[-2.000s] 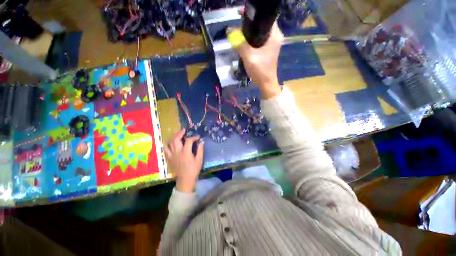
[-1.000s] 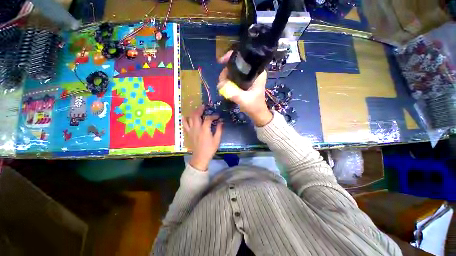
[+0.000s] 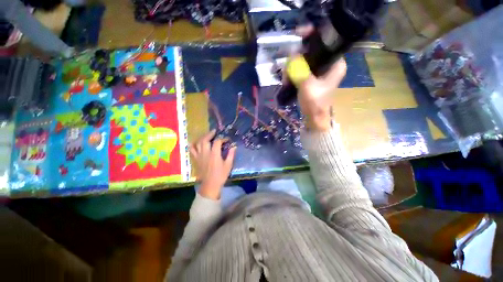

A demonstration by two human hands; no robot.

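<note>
My right hand [image 3: 320,96] is shut around the black electric screwdriver [image 3: 331,41], which has a yellow ring near its nose; hand and tool are blurred. It is held just right of the white-grey screw feeder [image 3: 271,52]. My left hand [image 3: 211,162] rests on the bench with its fingertips on a dark round part [image 3: 225,137] with thin wires; the fingers partly hide it. More round parts [image 3: 256,136] with red and dark leads lie in a row to its right. I cannot see the screwdriver tip clearly.
Loose black rings [image 3: 94,112] lie on the colourful mat [image 3: 144,140] at left, beside dark ribbed rows [image 3: 25,82]. A tangled pile of parts [image 3: 190,10] is behind. A clear bag of parts [image 3: 455,82] is at right. Blue bins [image 3: 460,187] and a carton [image 3: 402,184] are below right.
My right hand and the screwdriver went from the feeder towards my left hand, then back up and right beside the feeder. My left hand stays at the leftmost round part. The camera view shifted.
</note>
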